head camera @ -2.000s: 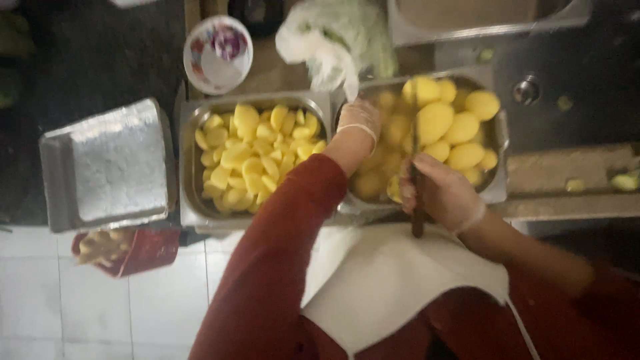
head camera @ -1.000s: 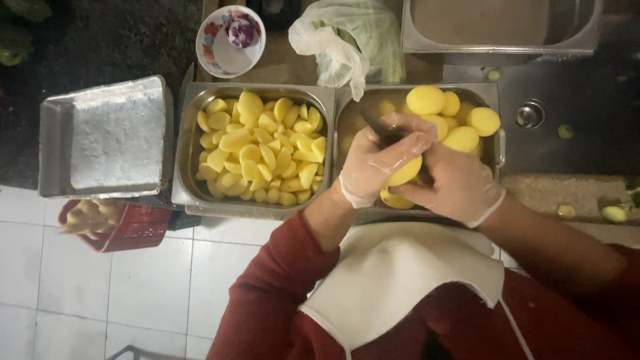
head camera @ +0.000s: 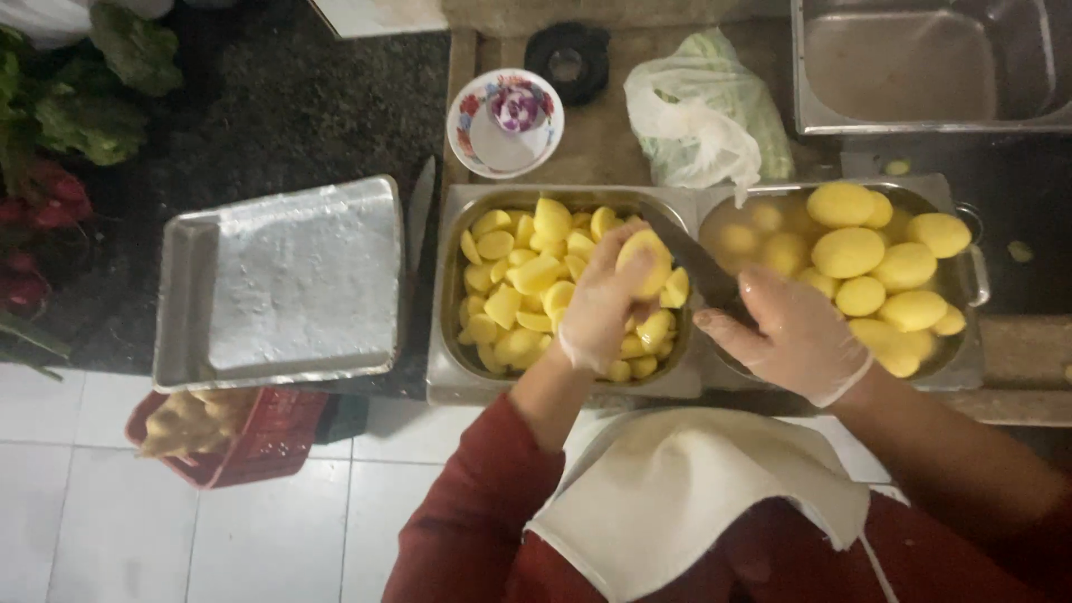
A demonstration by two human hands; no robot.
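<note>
My left hand (head camera: 610,303), in a clear glove, holds a peeled potato (head camera: 644,263) over the right part of a steel pan (head camera: 437,335) of cut potato pieces (head camera: 536,273). My right hand (head camera: 791,335), gloved too, grips a kitchen knife (head camera: 688,255), whose dark blade points up and left beside the potato. Beneath and behind that hand sits a second steel pan (head camera: 963,368), with whole peeled potatoes (head camera: 848,252) in cloudy water. The knife's handle is mostly hidden by my fingers.
At left lies a metal tray (head camera: 306,280), another knife (head camera: 420,201) beside it. Behind are a flowered bowl (head camera: 505,151) with a cut red onion (head camera: 515,109), a plastic bag of green vegetables (head camera: 712,117) and a steel basin (head camera: 904,67). A red crate (head camera: 268,435) stands below the counter edge.
My hands were together over the pan of whole potatoes one second ago. Now my left hand is over the cut pieces with a potato, and the two hands are apart.
</note>
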